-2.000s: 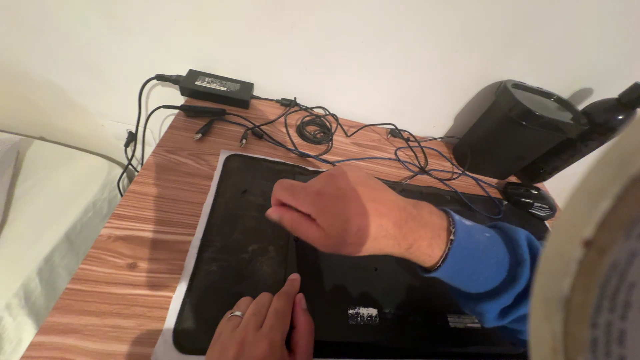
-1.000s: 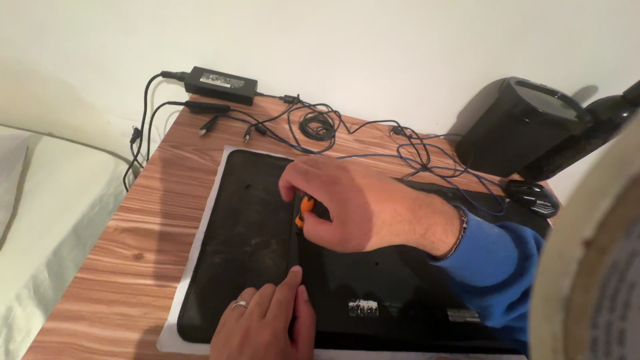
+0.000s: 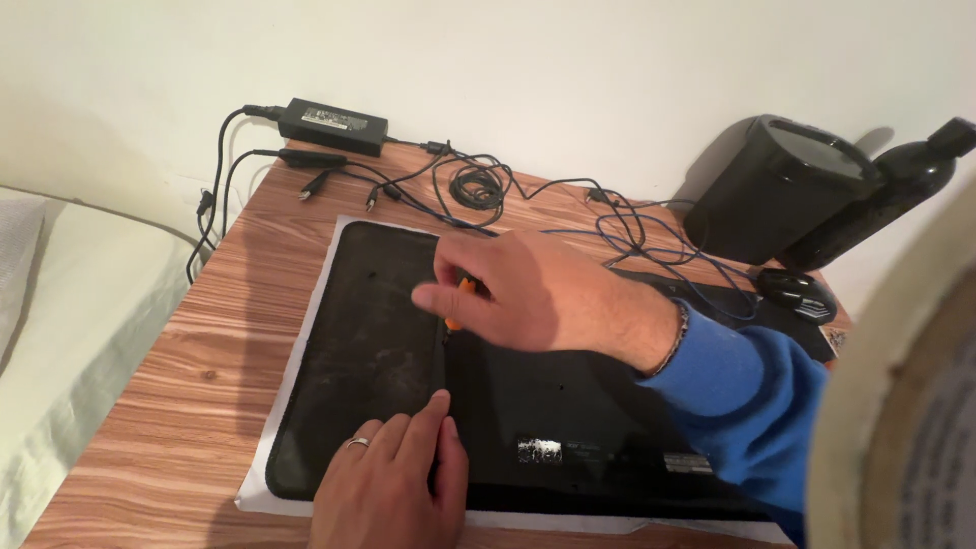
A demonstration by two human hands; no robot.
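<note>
My right hand [image 3: 526, 290] is closed around the orange handle of a small screwdriver [image 3: 454, 316], whose dark shaft points down at the left edge of a black laptop [image 3: 572, 412]. The laptop's underside faces up, with labels and screw holes on it. My left hand [image 3: 393, 480], with a ring on one finger, rests at the laptop's left edge, its index fingertip just below the screwdriver; nothing is seen in it. Under the laptop lies a black mouse pad [image 3: 351, 366], on a white sheet [image 3: 263, 473].
A power adapter [image 3: 333, 126] and tangled cables [image 3: 476, 187] lie along the back of the wood-grain table [image 3: 175, 358]. At the right stand a black cylindrical speaker or container [image 3: 770, 191], a dark bottle [image 3: 884, 191] and a computer mouse [image 3: 797, 293]. A blurred round object [image 3: 900, 381] blocks the near right.
The orange handle, hidden two seconds ago, shows in my right hand. That hand has turned, and its thumb now points out to the left. My left hand has hardly moved.
</note>
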